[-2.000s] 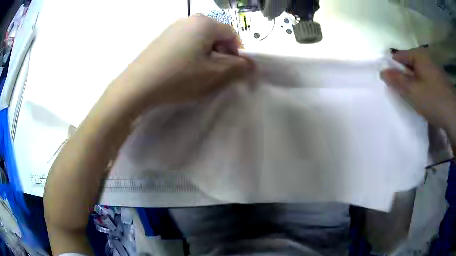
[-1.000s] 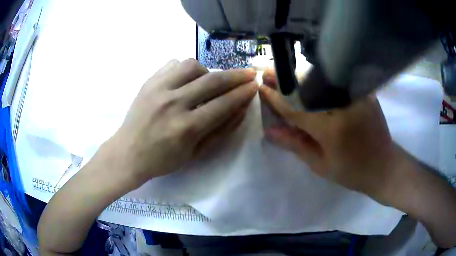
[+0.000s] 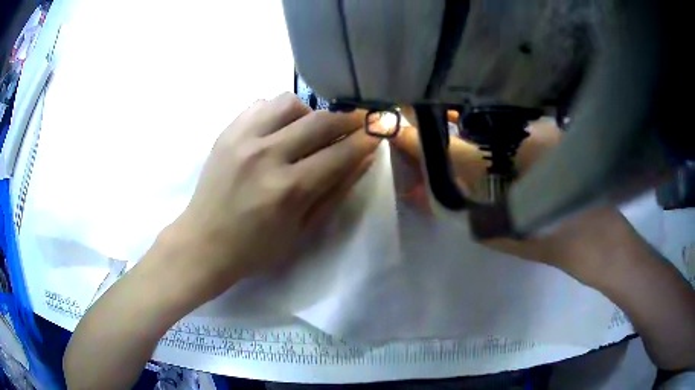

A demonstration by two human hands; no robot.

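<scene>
White fabric (image 3: 358, 266) lies on the machine bed and table, with a raised fold running down from the needle area. My left hand (image 3: 267, 171) lies over its left side, fingertips at the small dark wire guard (image 3: 382, 123), pressing or pinching the cloth. My right hand (image 3: 526, 206) is on the right side, largely hidden behind the machine head; its fingertips show near the guard, at the fold. The grey-white sewing machine head (image 3: 472, 53) covers the upper right, with a spring and a dark lever below it. The needle tip and the stitching are not visible.
A printed ruler strip (image 3: 343, 350) runs along the table's curved front edge. Blue plastic (image 3: 19, 282) hangs at the left edge. Scraps show below the table at lower left. White sheets (image 3: 152, 91) lie brightly lit at the left.
The cloth was first held stretched between both hands, then brought under the head with hands together at the needle. Since then the view has shifted closer to the head, and the cloth's front edge has moved away from me.
</scene>
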